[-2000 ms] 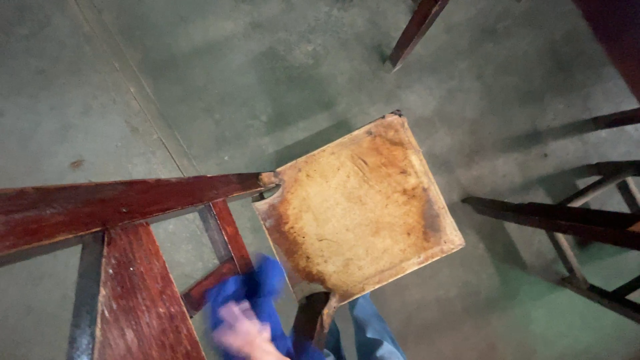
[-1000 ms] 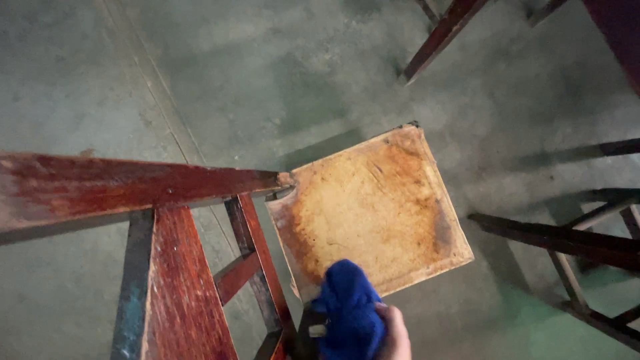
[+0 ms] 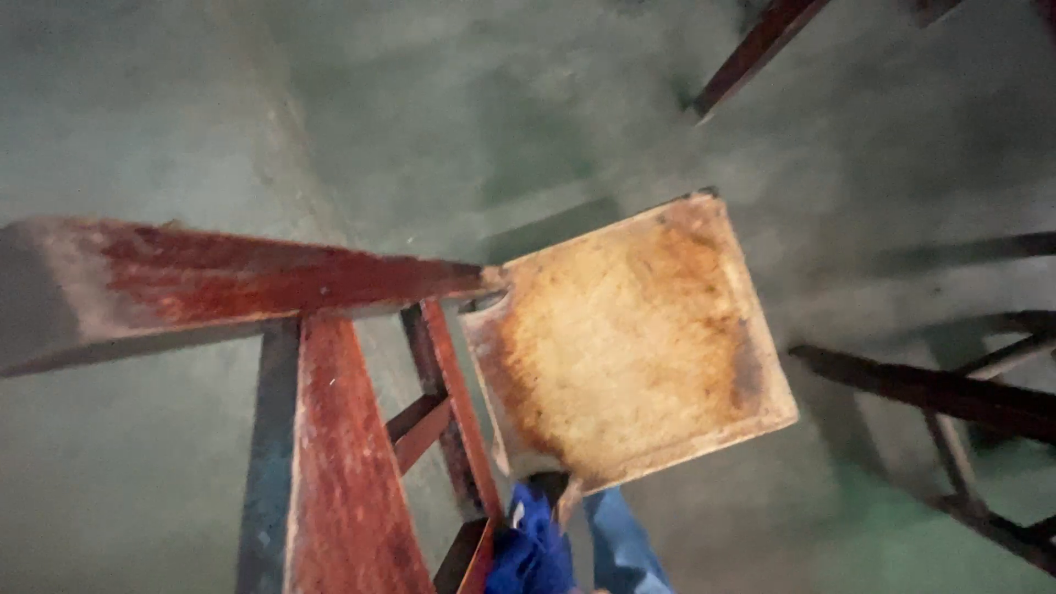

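A wooden chair with a worn, stained tan seat [image 3: 627,346] stands below me; its dark red back post [image 3: 289,285] and wide back slat [image 3: 351,462] reach left and down. A crumpled blue cloth [image 3: 532,549] is against the chair's lower back post, beside the seat's near corner. Only a sliver of skin, apparently my right hand [image 3: 601,591], shows at the bottom edge by the cloth; its fingers and grip are hidden. My left hand is out of the frame.
Dark wooden legs and rails of other furniture [image 3: 932,388] stand at the right. Another dark red leg [image 3: 755,58] comes in at the top. A blue-jeans leg [image 3: 623,544] shows just below the seat. The floor [image 3: 396,132] is grey-green.
The blue cloth, over the seat's near edge a second ago, has moved back down beside the chair post. The hand on it has mostly left the view.
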